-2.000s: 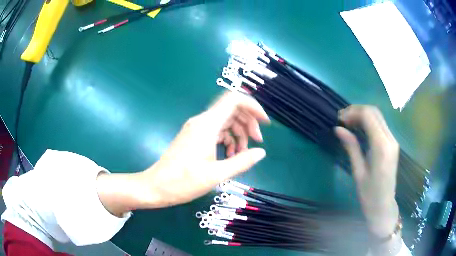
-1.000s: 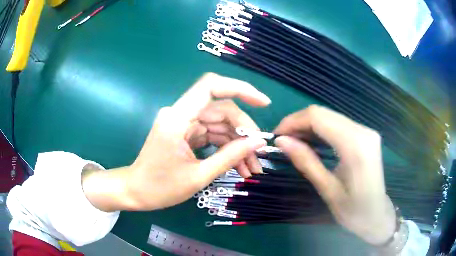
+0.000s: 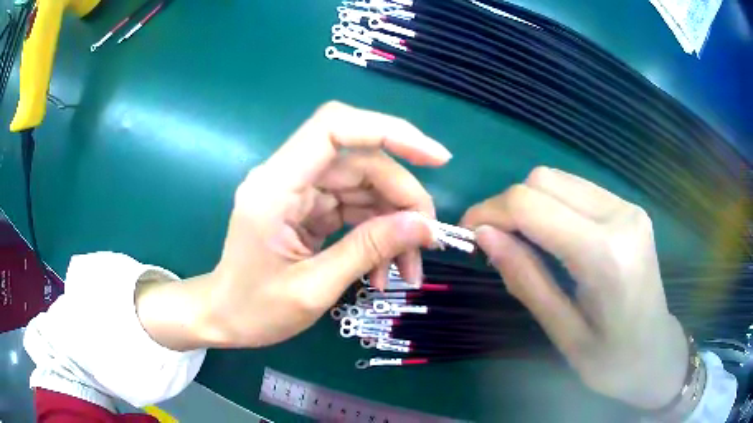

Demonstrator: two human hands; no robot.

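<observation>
My left hand (image 3: 330, 223) pinches the tip end of a lead between thumb and a finger at the centre; its index finger is raised apart. White printed marker sleeves (image 3: 456, 236), which look like two side by side, show between my hands. My right hand (image 3: 578, 273) pinches the lead just behind them with thumb and index finger. The ring terminals of the held leads are hidden by my left fingers. Below lies a fanned bundle of black leads (image 3: 471, 325) with ring terminals, white sleeves and red bands. Another black bundle (image 3: 528, 70) lies above.
A yellow heat gun handle (image 3: 35, 74) with a black cord is at the upper left, near two spare leads (image 3: 124, 29) with red bands. A steel ruler (image 3: 330, 402) lies at the near edge. White paper (image 3: 689, 21) is at the upper right. The bench mat (image 3: 165, 165) is green.
Both hands came together at the centre from apart, my right hand leaving the upper bundle. Since a second ago, the ring ends have gone under my left fingers and the sleeves show between the hands.
</observation>
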